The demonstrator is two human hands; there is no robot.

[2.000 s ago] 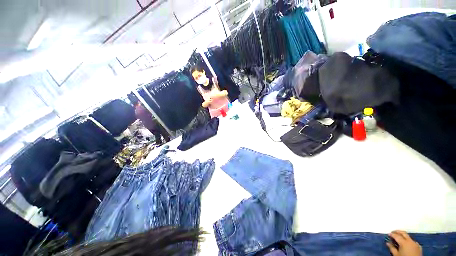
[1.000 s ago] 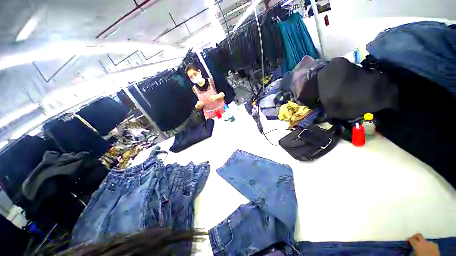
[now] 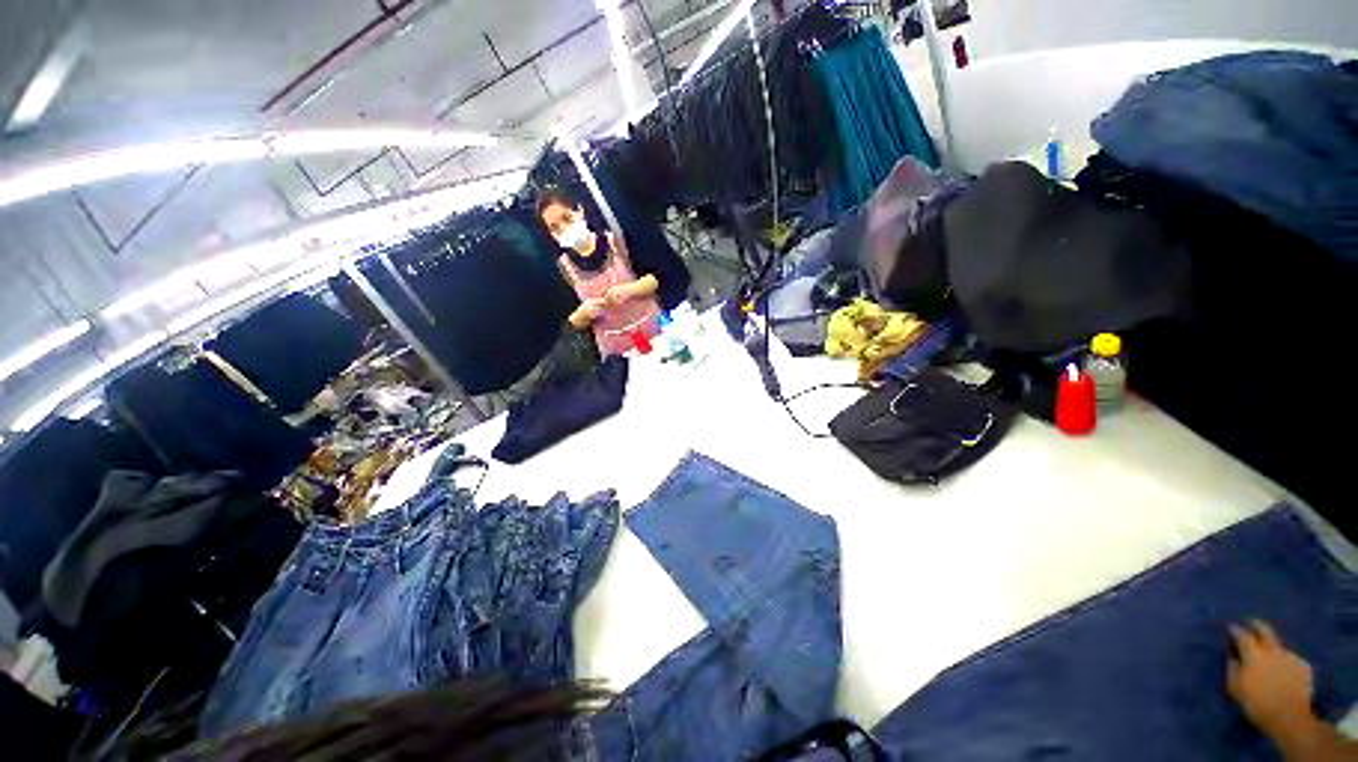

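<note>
Blue denim jeans lie on the white table before me. One leg [image 3: 737,543] is folded back at the centre; a broad stretch of denim [image 3: 1087,655] spreads out at the lower right. My right hand [image 3: 1266,677] rests on this denim near the right edge, fingers bent. A small dark spot shows at its fingertips; I cannot tell whether it holds anything. My left hand is not in view.
A jeans pile [image 3: 402,596] lies at left. A black bag [image 3: 923,424], red bottle [image 3: 1075,399] and yellow-capped bottle [image 3: 1105,369] stand beyond. Dark garments [image 3: 1065,261] are heaped at right. A masked person [image 3: 603,283] stands opposite.
The denim at lower right, a narrow strip before, is now spread wide and reaches further up the table. My right hand has moved slightly up and right and lies on it.
</note>
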